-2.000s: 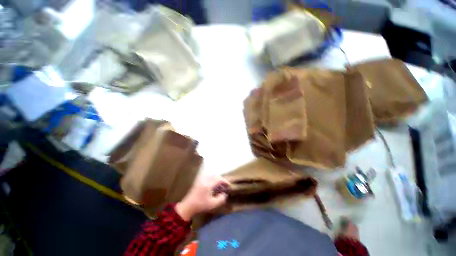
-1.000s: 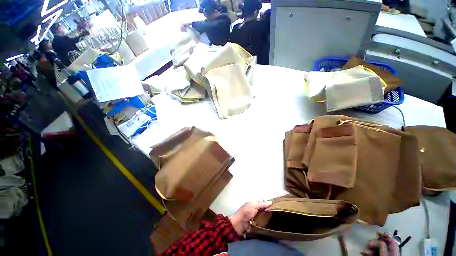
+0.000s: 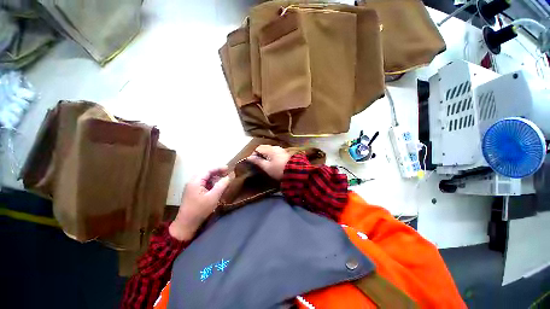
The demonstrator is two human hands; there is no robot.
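A brown fabric bag (image 3: 250,188) with a yellowish edge lies against the grey apron at the table's front edge. My left hand (image 3: 203,194) pinches its left edge between thumb and fingers. My right hand (image 3: 269,160) is on the bag's upper edge, with its fingers curled onto the fabric. The two hands are close together, a short gap apart. The right part of the bag is partly hidden by my right sleeve. Whether a small fitting is between the fingers cannot be told.
Brown bags are stacked behind (image 3: 328,66) and at left (image 3: 108,175). At right are a tool cup (image 3: 360,149), a green-handled tool (image 3: 356,181), a power strip (image 3: 405,151), a white machine (image 3: 458,114) and a blue fan (image 3: 514,147). Pale pieces (image 3: 99,24) lie far left.
My right hand has come from the table's right side onto the bag. The bag is now nearer the apron, its opening less visible. The view has turned down and right.
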